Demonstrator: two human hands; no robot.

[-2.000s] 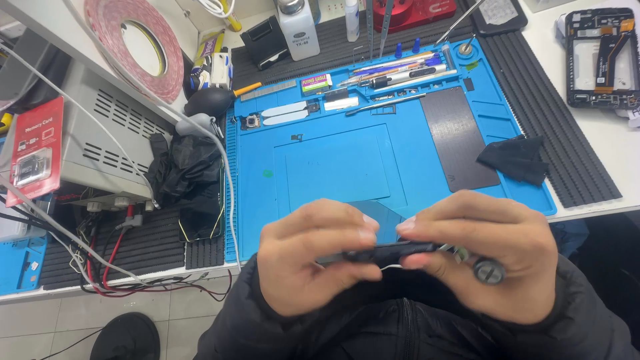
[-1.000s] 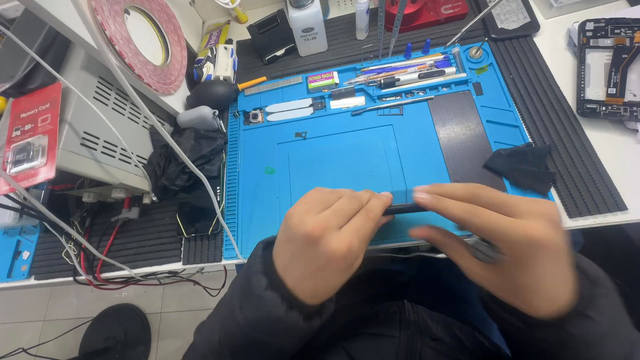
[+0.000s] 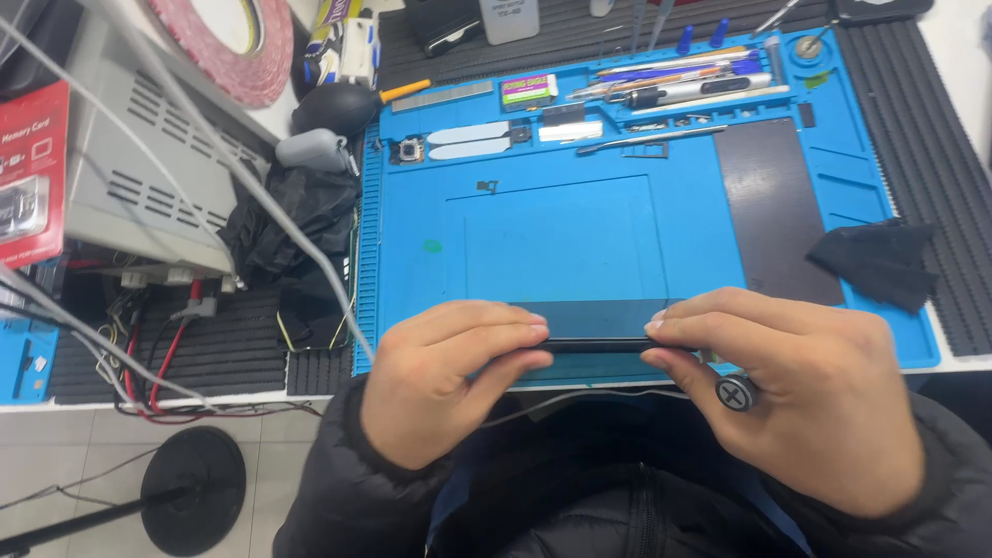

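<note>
My left hand (image 3: 457,380) pinches one end of a thin dark flat device (image 3: 597,346), perhaps a phone, seen edge-on above the front edge of the blue silicone repair mat (image 3: 558,232). The other end is between the thumb and fingers of my right hand (image 3: 790,387). A screwdriver, its round cap (image 3: 735,393) marked with a cross, is also tucked in my right hand; its shaft is mostly hidden. A small dark metal part (image 3: 487,187) lies on the mat, and a small frame-like tray (image 3: 646,150) lies near a metal pry tool (image 3: 651,139).
Pens and tools (image 3: 682,85) fill the mat's back tray. A black cloth (image 3: 876,260) lies at the right over a dark magnetic-looking strip (image 3: 775,209). To the left are a black air blower (image 3: 337,108), a grey bench instrument (image 3: 147,155) and a hanging white cable (image 3: 263,194).
My right hand's fingers, lifted partly off the device one second ago, now pinch its right end. The screwdriver cap, hidden then, shows again. The device is held level.
</note>
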